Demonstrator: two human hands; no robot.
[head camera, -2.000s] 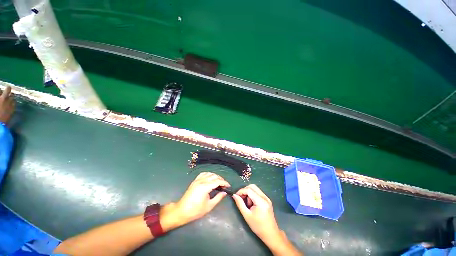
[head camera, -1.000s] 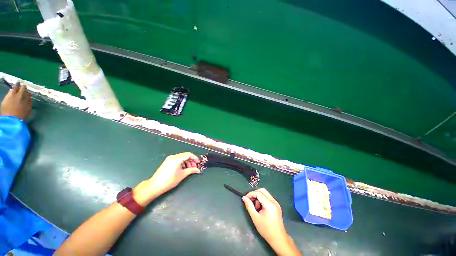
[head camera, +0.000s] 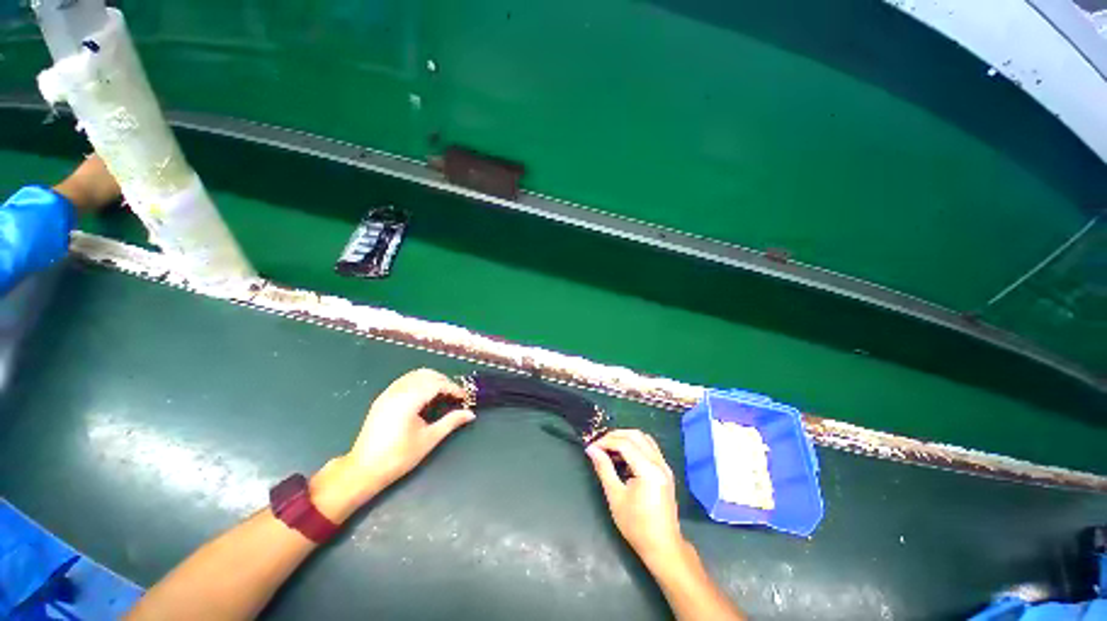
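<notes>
A bundle of thin black cables (head camera: 528, 396) with gold-coloured ends lies curved on the dark green bench, close to its worn edge. My left hand (head camera: 416, 419) is at the bundle's left end, its fingertips at the gold ends; whether it grips a cable cannot be told. My right hand (head camera: 634, 476) is at the bundle's right end, its fingers closed on a thin dark stick, tweezers or a spudger (head camera: 561, 432), whose tip points left beside the cables. My fingers hide the rest of the stick.
A blue bin (head camera: 795, 473) with pale flat pieces (head camera: 743, 465) stands right of my right hand. A phone unit (head camera: 373, 243) lies on the green belt (head camera: 510, 297) beyond the worn edge. A pale wrapped post (head camera: 158, 170) stands at left. Another person's blue sleeve (head camera: 33, 237) reaches behind it.
My right hand has moved up to the bundle's right end with the dark stick. My left hand stays at the left end. The other person's arm has reached forward over the belt.
</notes>
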